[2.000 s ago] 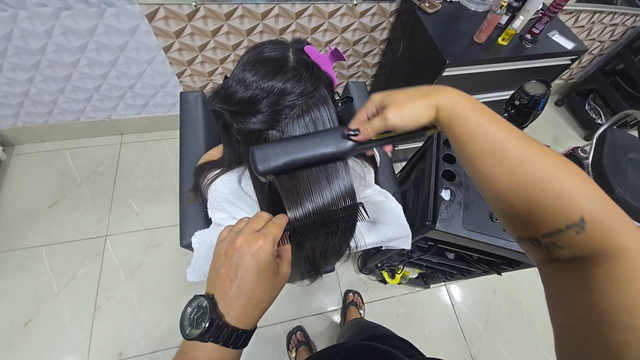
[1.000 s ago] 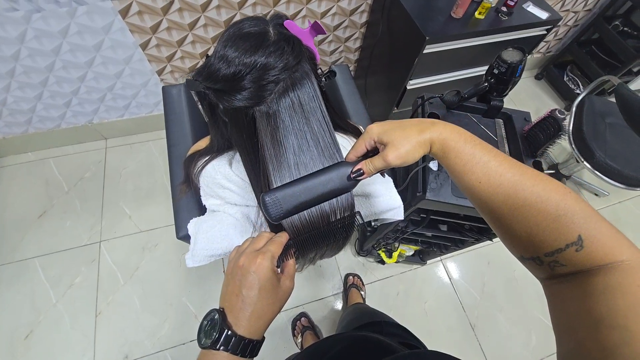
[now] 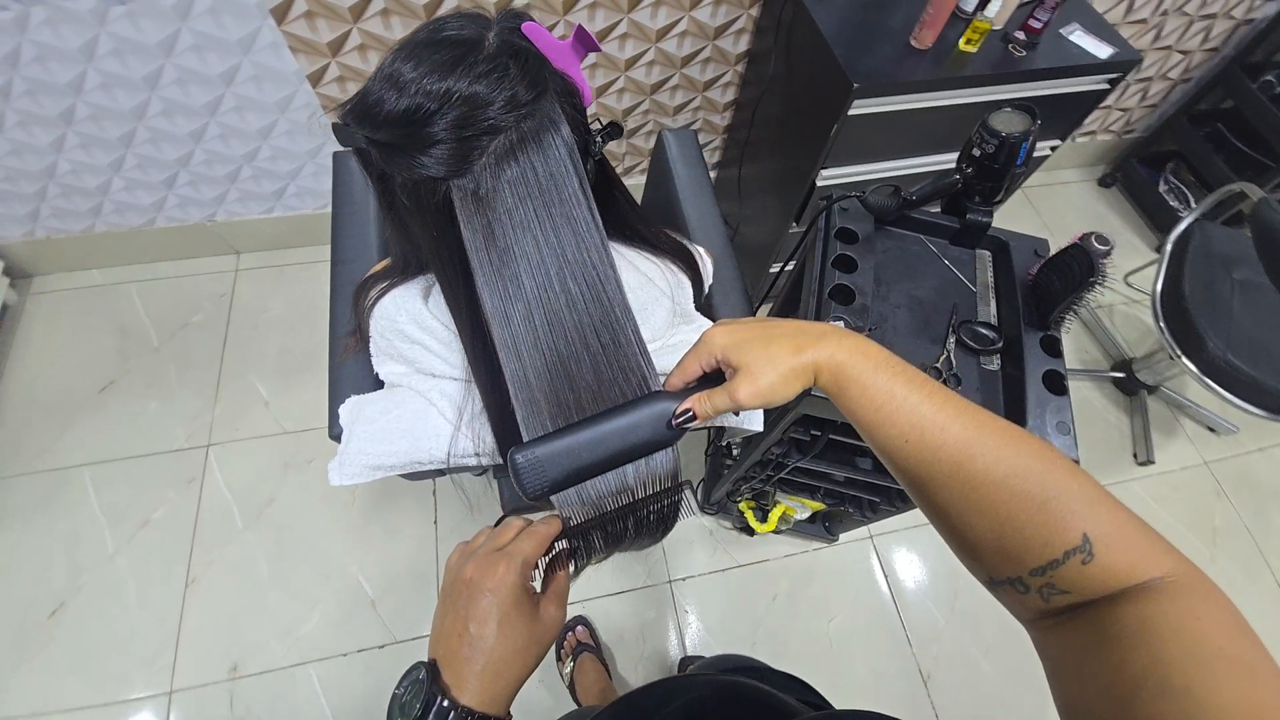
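Note:
A seated person's long dark hair (image 3: 550, 290) hangs down the back over a white towel (image 3: 410, 400). My right hand (image 3: 760, 370) grips the handle of a black hair straightener (image 3: 600, 440), which lies slantwise across the lower part of the smooth section. Just below it, my left hand (image 3: 505, 600) holds a black comb (image 3: 620, 525) whose teeth run through the hair near the ends. A purple hair clip (image 3: 568, 58) sits at the upper right of the head, with a black clip (image 3: 604, 137) beneath it. The straightener's far plate is hidden.
On the right, a black salon trolley (image 3: 900, 290) carries scissors (image 3: 945, 350), a grey comb (image 3: 987, 300), a hair dryer (image 3: 995, 160) and a round brush (image 3: 1070, 280). Behind it is a dark drawer cabinet (image 3: 960, 70) with bottles. A wheeled stool (image 3: 1225, 300) is at far right.
The straightener in my right hand has moved down the hair, from the upper part of the section to near its ends. My left hand's comb has also come lower.

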